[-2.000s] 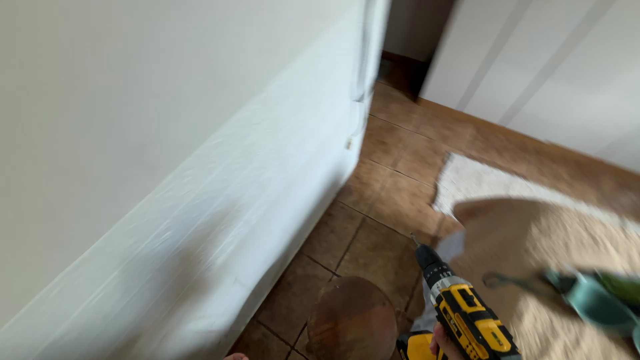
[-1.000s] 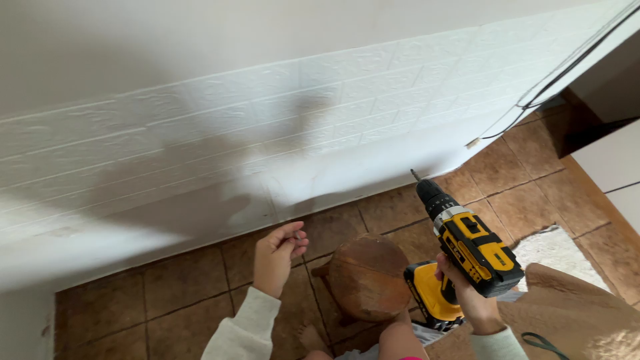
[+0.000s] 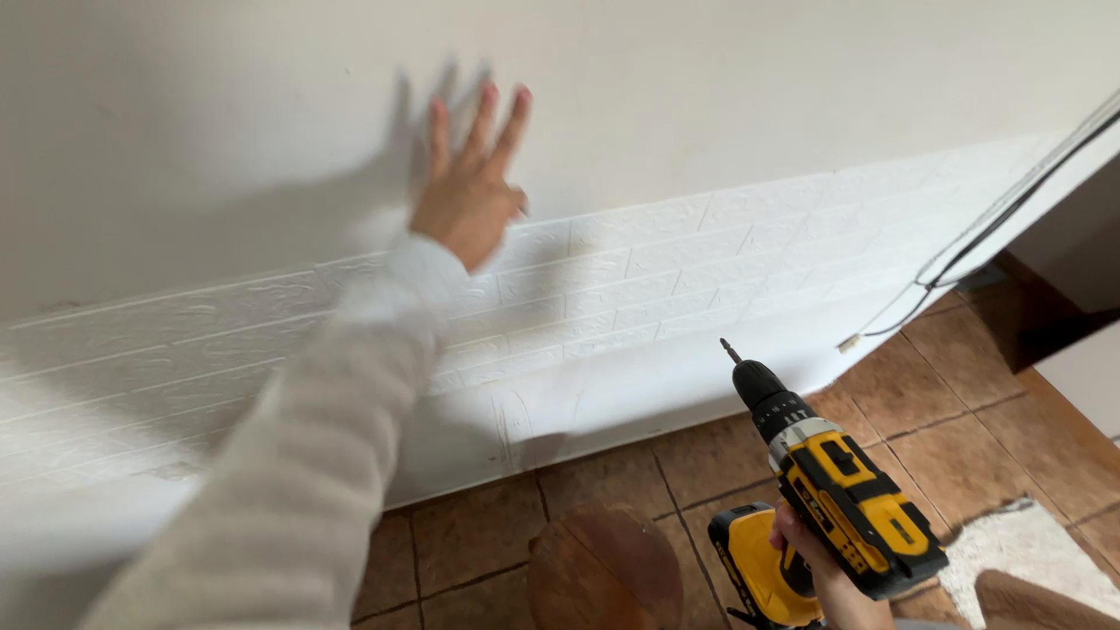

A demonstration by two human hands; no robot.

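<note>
My left hand [image 3: 472, 188] reaches up to the pale wall [image 3: 682, 96] with its fingers spread, just above the strip of white brick-patterned panelling [image 3: 612, 271]; whether it touches the wall cannot be told. Nothing shows in it. At the lower right my right hand [image 3: 818, 556] grips the handle of a yellow and black DeWalt cordless drill [image 3: 849, 490]. A bit [image 3: 730, 351] sits in the drill's chuck and points up and left toward the lower wall.
A round wooden stool [image 3: 604, 569] stands on the brown tiled floor [image 3: 472, 534] below. Black cables [image 3: 989, 232] hang along the wall at the right, with a small connector [image 3: 848, 343] near the floor. A white cloth or mat [image 3: 1032, 551] lies at the lower right.
My left hand has risen from above the floor, fingers bent, to the upper wall with fingers spread. The drill stays in my right hand. The view has swung from a different stretch of wall and floor.
</note>
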